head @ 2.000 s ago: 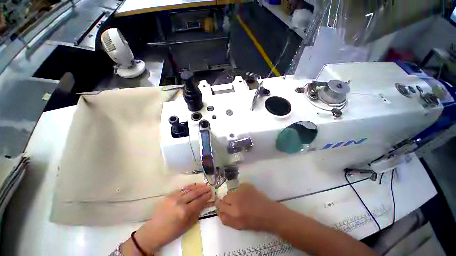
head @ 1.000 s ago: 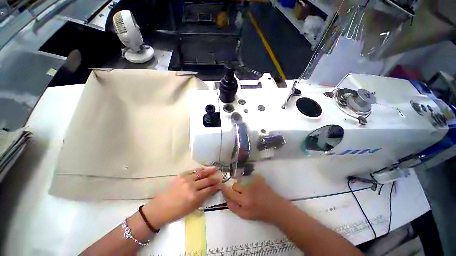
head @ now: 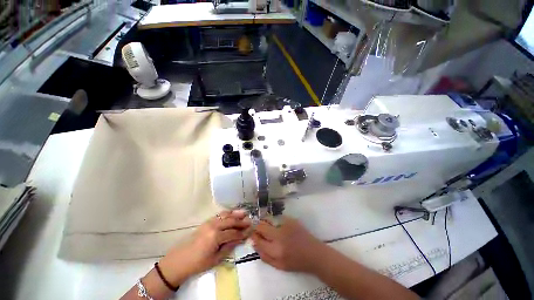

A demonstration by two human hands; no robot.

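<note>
A large beige fabric panel [head: 146,170] lies flat on the white table, left of the sewing machine [head: 328,158], with a seam line along its near edge. My left hand [head: 216,237] presses on the panel's near right corner, fingertips beside the presser foot area [head: 256,212]. My right hand [head: 284,243] is just right of it, fingers bent and pinched close to the needle area, at the fabric's edge. The fingertips of both hands nearly meet. The needle and what the right fingers pinch are too small and covered to tell.
A yellow tape strip [head: 227,282] lies on the table before the needle. A stack of panels [head: 14,214] is at far left. A small white fan [head: 142,70] stands behind. Black cables [head: 418,243] hang at the right. A printed scale [head: 404,266] runs along the front.
The view has shifted, so machine and panel sit differently in the picture. Both hands stay at the presser foot; my left fingers are more bent. The panel has barely moved relative to the machine.
</note>
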